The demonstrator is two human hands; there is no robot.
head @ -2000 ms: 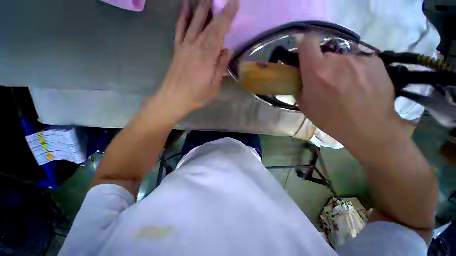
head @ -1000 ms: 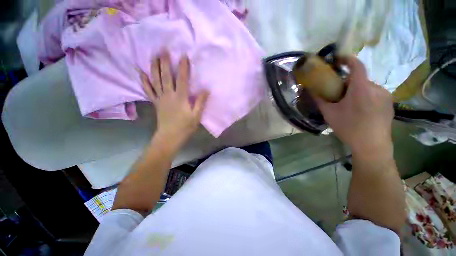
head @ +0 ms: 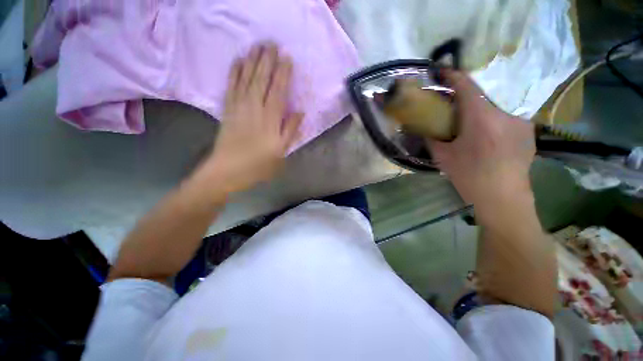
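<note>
A pink garment (head: pixel 190 56) lies spread over the pale padded ironing board (head: pixel 63 176), with a narrow sleeve or leg end at its left. My left hand (head: pixel 257 116) lies flat on the garment, fingers slightly apart and pointing away from me. My right hand (head: pixel 486 134) is closed around the tan handle of the steam iron (head: pixel 381 106). The iron's pointed tip faces left, right beside the garment's right edge. The iron is blurred, and its underside is hidden, so I cannot tell if it touches the board.
A wrinkled white cloth (head: pixel 402 32) lies behind the iron, with a brown edge (head: pixel 574 88) at its right. A dark hose (head: pixel 582 147) runs right from the iron. Floral cloth (head: pixel 585 282) is at lower right. Green floor (head: pixel 423 261) shows below the board.
Since one second ago, the garment, my left hand and the iron appear further left in view. Two seconds ago, the iron overlapped pink cloth; now it is beside the garment's right edge.
</note>
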